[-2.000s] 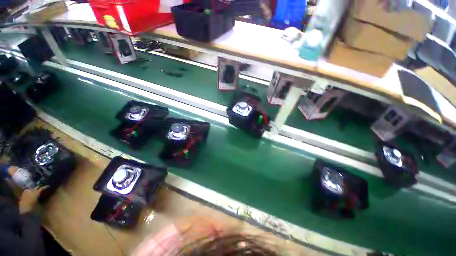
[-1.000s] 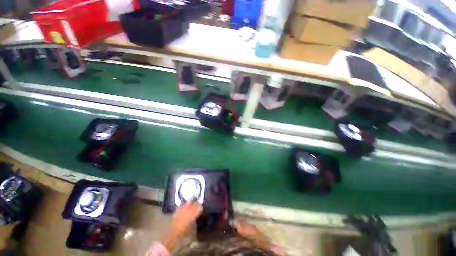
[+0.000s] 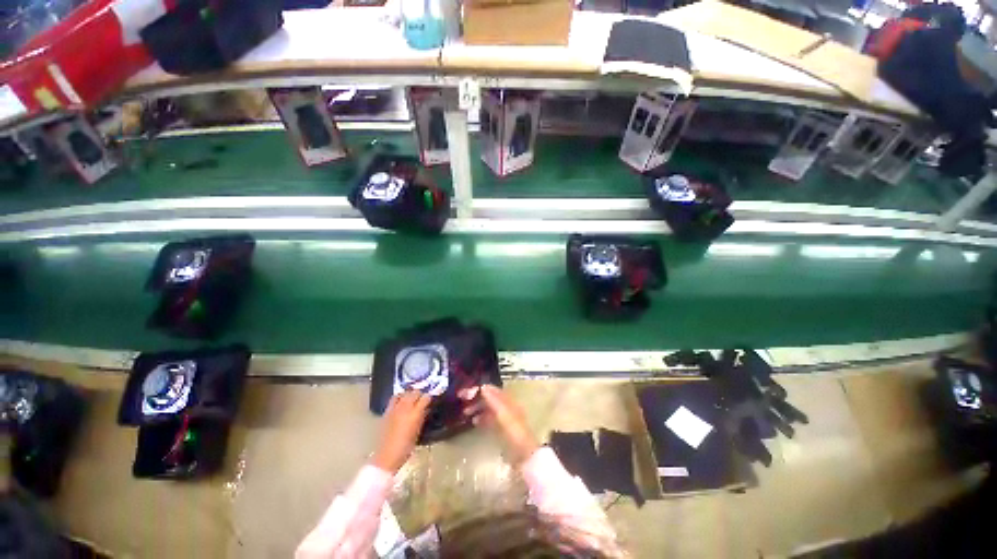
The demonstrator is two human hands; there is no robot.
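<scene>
An opened speaker sits on the bench edge in front of me, its black front panel point(image 3: 383, 371) showing a silver driver point(image 3: 422, 369). Red wires lie on its right side. My left hand point(image 3: 405, 424) is at the panel's near edge, just below the driver, with its fingers closed on it. My right hand point(image 3: 500, 413) is at the right part of the speaker, fingertips bent over the wire area. What the right fingertips hold is too blurred to tell.
Another opened speaker point(image 3: 166, 388) lies left. Black foam pads point(image 3: 594, 461) and a shallow carton point(image 3: 649, 442) lie right, with foam strips point(image 3: 754, 409) heaped on it. Speakers sit on the green conveyor point(image 3: 328, 300). Retail boxes point(image 3: 509, 133) stand behind. Other workers' dark items show at both edges.
The view has swung right. The speaker, first absent from the bench in front of me, came in with both hands at it and now sits squarer before me. My left hand has left the driver's face.
</scene>
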